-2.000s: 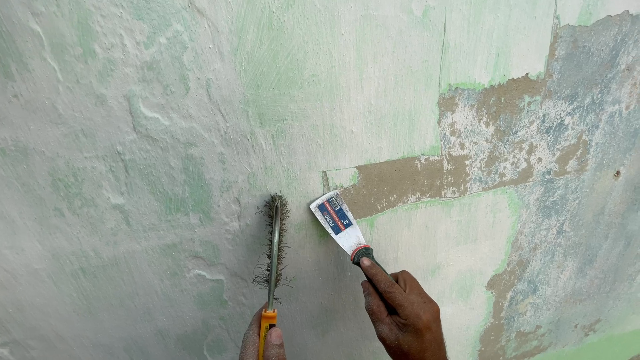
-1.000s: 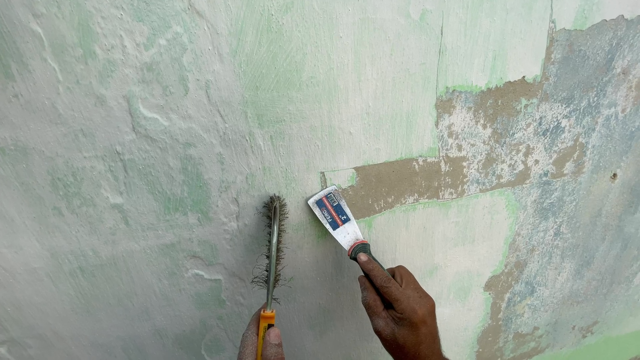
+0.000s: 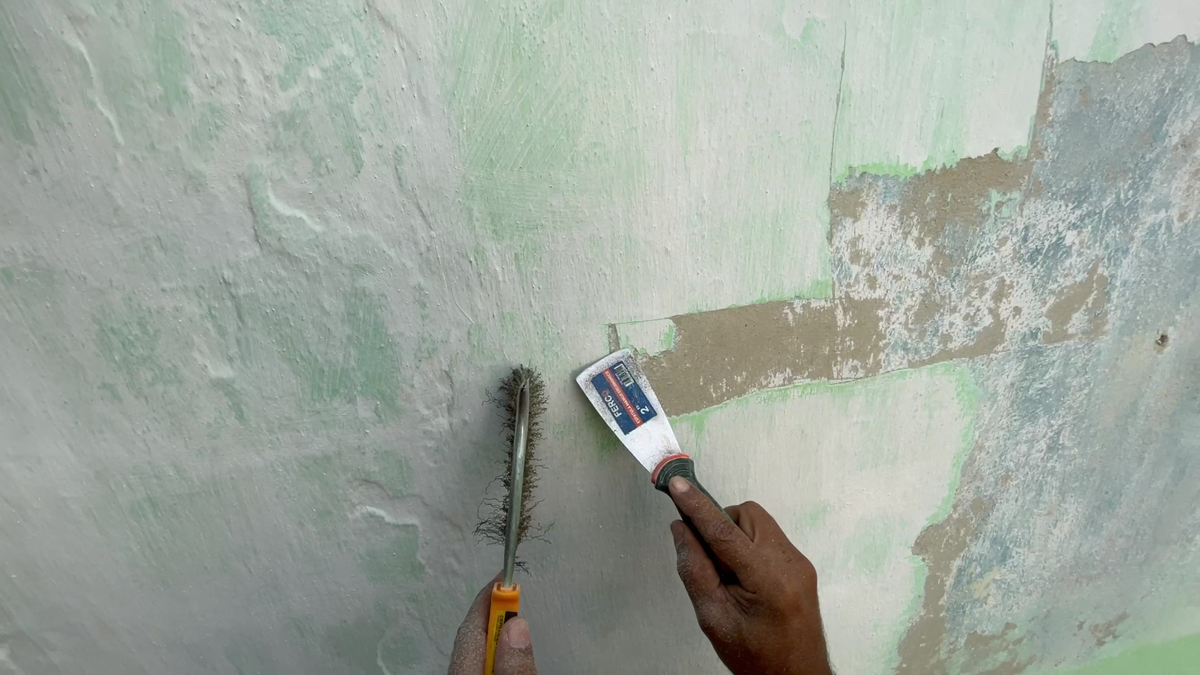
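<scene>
At the bottom centre my left hand [image 3: 495,642] grips the yellow handle of a wire brush [image 3: 517,469], held upright with its worn, bent bristles in front of the wall. To its right, my dusty right hand [image 3: 750,581] is closed on the dark handle of a putty knife [image 3: 630,405], index finger stretched along the handle. The knife's metal blade bears a blue label and tilts up to the left, its edge at the left end of a bare brown strip [image 3: 759,356] in the painted wall [image 3: 562,234]. Whether the blade touches the wall is hard to tell.
Blue-grey, patchy exposed surface [image 3: 1059,469] spreads over the wall's right side, with a small hole [image 3: 1162,340] in it. Raised, flaking paint ridges [image 3: 291,208] mark the left side. A thin vertical crack [image 3: 837,103] runs above the brown strip.
</scene>
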